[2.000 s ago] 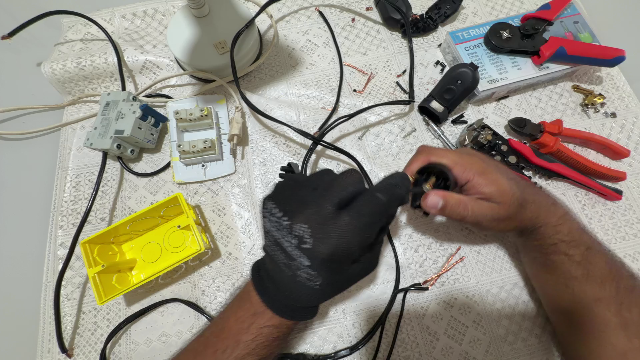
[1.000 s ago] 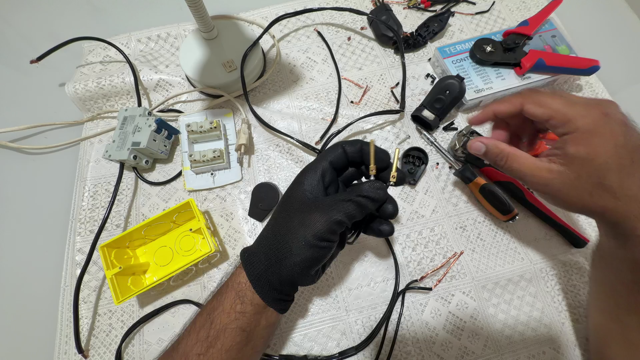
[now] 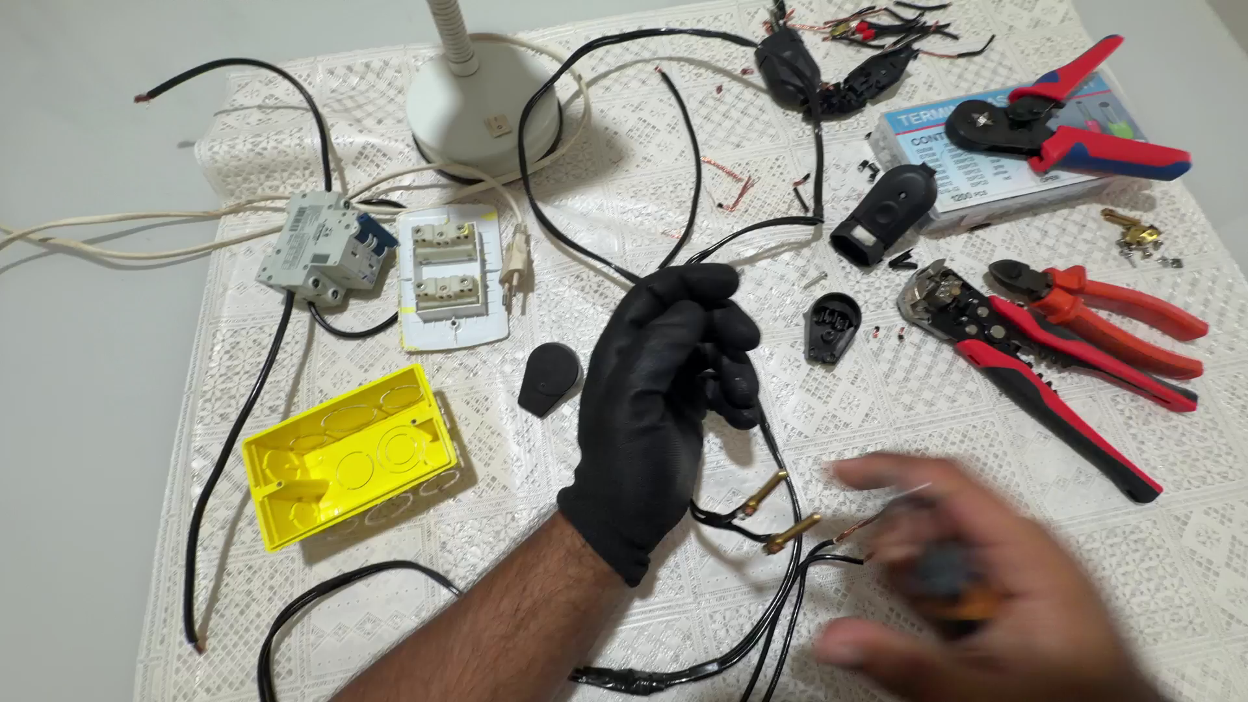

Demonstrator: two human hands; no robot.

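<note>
My left hand (image 3: 658, 409), in a black glove, is raised at the middle with curled fingers; whether it grips a cable is hidden. Below it, two brass plug pins (image 3: 780, 517) stick out on black wires. My bare right hand (image 3: 994, 585), blurred at lower right, holds a screwdriver (image 3: 946, 585) with a black and orange handle. One black plug shell half (image 3: 834, 329) lies open side up right of the glove. A rounded black plug cover (image 3: 549, 378) lies left of it. Black cables (image 3: 770, 624) run beneath the hands.
Wire strippers (image 3: 1033, 370) and red-handled cutting pliers (image 3: 1111, 312) lie at right. Behind them, a crimping tool (image 3: 1063, 132) rests on a terminal box (image 3: 994, 195). At left are a yellow electrical box (image 3: 351, 458), a circuit breaker (image 3: 327, 249), a socket plate (image 3: 453, 283) and a lamp base (image 3: 483, 107).
The screwdriver, on the table one second ago, is now in my right hand, which has moved down. The brass pins, earlier at my left fingers, now hang below that hand.
</note>
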